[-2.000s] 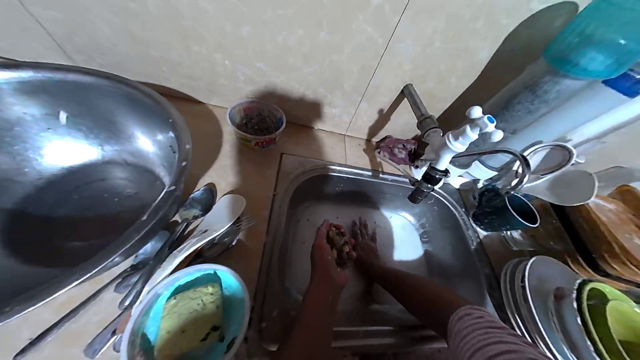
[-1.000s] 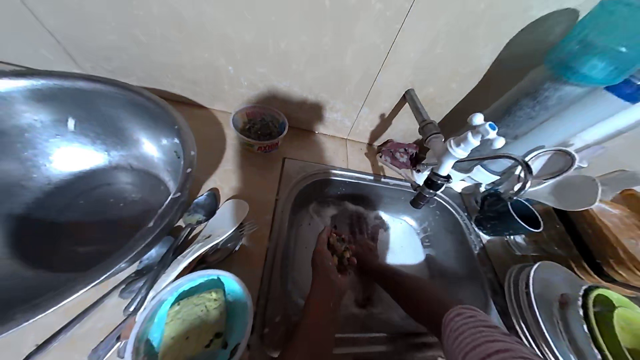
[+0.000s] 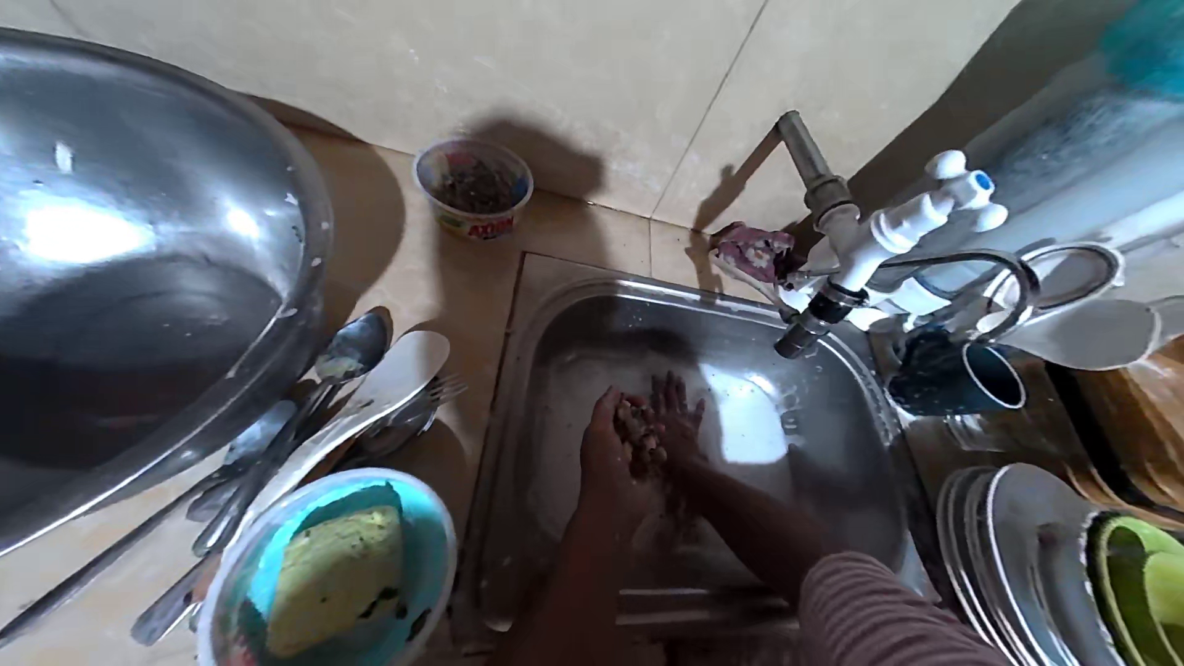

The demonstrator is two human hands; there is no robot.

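Both my hands are low in the stainless steel sink (image 3: 814, 462), below and left of the white faucet (image 3: 888, 231). My left hand (image 3: 606, 453) is cupped around a clump of small brownish food scraps (image 3: 640, 435). Close against the clump's right side, my right hand (image 3: 678, 421) has its fingers spread, palm toward the left hand. Light glares off the sink floor beside it. The lower part of the sink under my forearms is dark, and what lies there is hard to make out.
Left stand a large metal basin (image 3: 139, 277), spoons and forks (image 3: 356, 347), and a tub with a yellow sponge (image 3: 338, 573). Behind the sink are an Axion tub with a dark scourer (image 3: 476, 190) and a purple cloth (image 3: 754, 254). Right: dark mug (image 3: 957, 375), stacked plates (image 3: 1036, 555), green bowls (image 3: 1142, 573).
My hands stay close together in the sink, my left around the clump throughout. The fingers of my right hand now show more plainly spread beside it.
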